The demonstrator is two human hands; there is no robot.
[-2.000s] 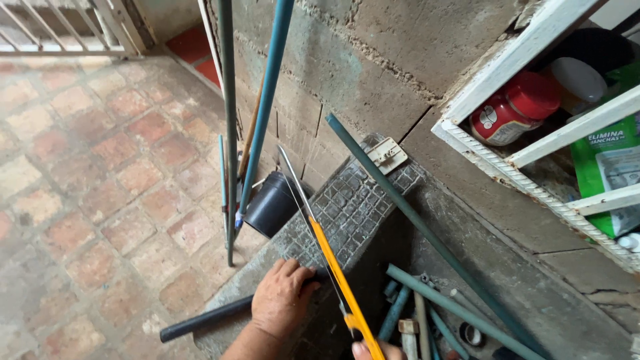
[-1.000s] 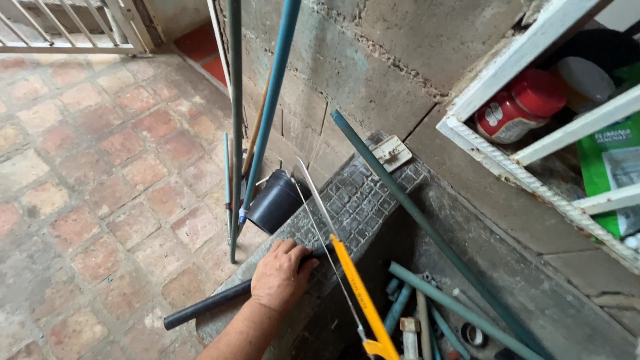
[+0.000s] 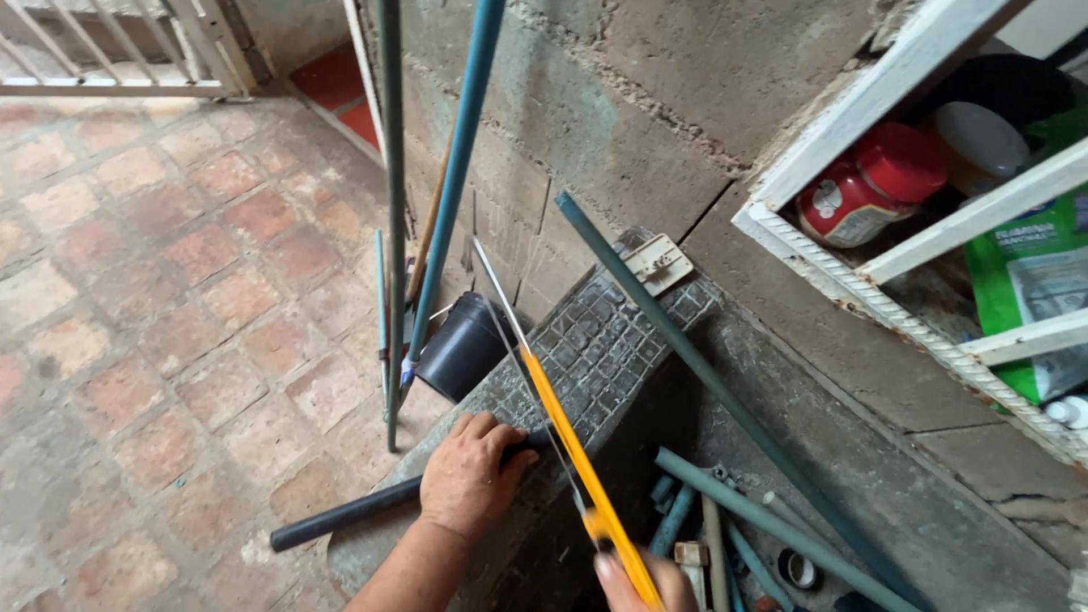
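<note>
My left hand (image 3: 472, 472) grips a black plastic pipe (image 3: 348, 512) and presses it onto the gridded top of a concrete ledge (image 3: 586, 365). The pipe's free end sticks out over the tiled floor. At the bottom edge my right hand (image 3: 642, 582), partly cut off by the frame, is closed on the handle end of a hacksaw with a yellow frame (image 3: 565, 433). Its blade crosses the pipe just right of my left fingers. Whether the blade has cut into the pipe cannot be seen.
Long green and blue pipes (image 3: 450, 170) stand upright near a black bucket (image 3: 463, 347). Another green pipe (image 3: 697, 361) leans across the ledge beside a small beige plate (image 3: 659, 263). More pipe pieces (image 3: 765, 518) lie in the basin. White bars (image 3: 901, 93) front a shelf with a red-lidded jar (image 3: 867, 183).
The hacksaw in my right hand has shifted back and forth across the pipe. My left hand stays on the pipe.
</note>
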